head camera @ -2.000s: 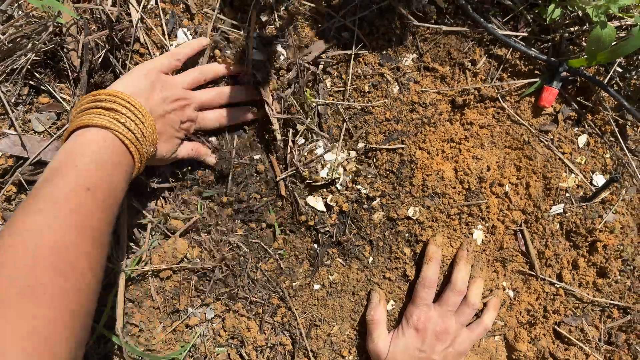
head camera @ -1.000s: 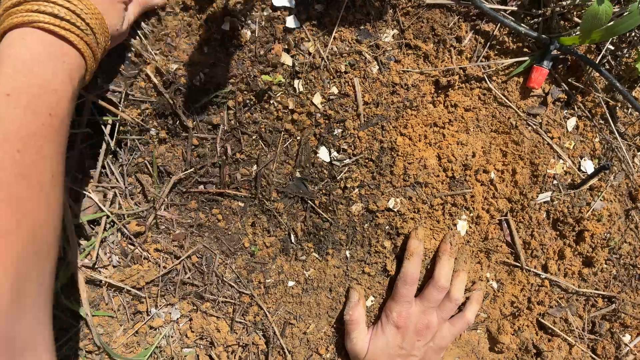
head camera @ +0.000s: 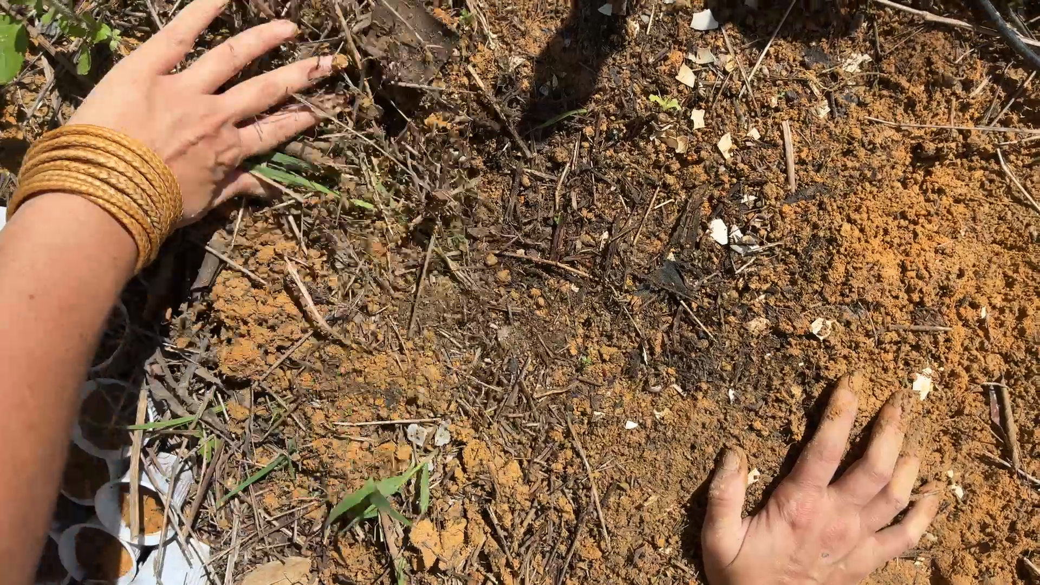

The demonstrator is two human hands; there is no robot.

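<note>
My left hand (head camera: 203, 106), with woven tan bracelets (head camera: 101, 187) at its wrist, lies spread at the upper left over dry plant debris (head camera: 390, 154) and a few green grass blades (head camera: 292, 175). Its fingers are apart and soil clings to the tips; whether anything is under the palm is hidden. At the lower right my right hand (head camera: 821, 504) rests palm down on loose orange-brown soil (head camera: 910, 268), fingers spread and dirty, holding nothing. Between the hands the soil is darker, mixed with twigs and white eggshell pieces (head camera: 719, 231).
White round tubes or cups (head camera: 101, 552), some with soil inside, stand at the lower left beside my forearm. A green grass tuft (head camera: 378, 496) grows near the bottom. A dark thin hose (head camera: 1007, 32) crosses the upper right corner, and leafy green plants (head camera: 12, 49) show at the upper left.
Dry debris that lay over the upper middle two seconds ago is gone from there, and darker soil shows. My right hand stays planted. The view has shifted to the left.
</note>
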